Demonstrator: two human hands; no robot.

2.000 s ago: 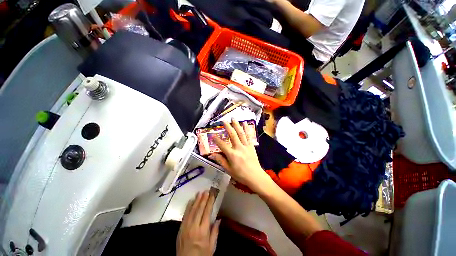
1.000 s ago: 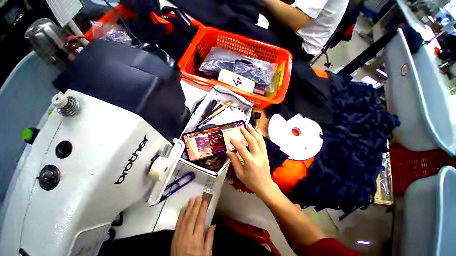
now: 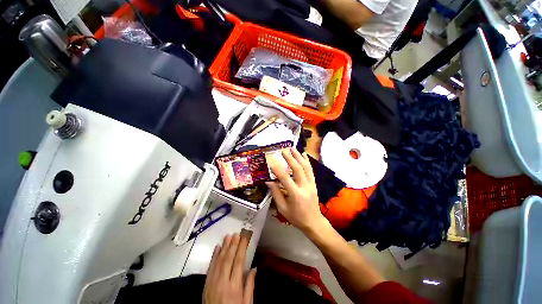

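A smartphone [image 3: 240, 170] with a bright, colourful screen lies in the open white tray [image 3: 285, 110] at the sewing machine's right end. My right hand [image 3: 297, 193] reaches in from the lower right, its fingers over the right part of the screen and its thumb by the lower edge. It does not grip the phone. My left hand [image 3: 229, 273] lies flat, palm down, on the white table near the front edge, fingers pointing away. Purple-blue thread snips [image 3: 211, 221] lie on the table between the machine and my left hand.
The white "brother" machine [image 3: 113, 196] fills the left. An orange basket [image 3: 279, 38] with bagged items stands behind the tray. A white roll [image 3: 371, 163], orange fabric [image 3: 344, 208] and ruffled navy pieces [image 3: 416, 160] are at right. A person [image 3: 386, 27] sits beyond.
The camera view has shifted, so the machine appears farther left. My right hand has moved from the phone's middle to its right part, uncovering the left of the screen. My left hand stays flat.
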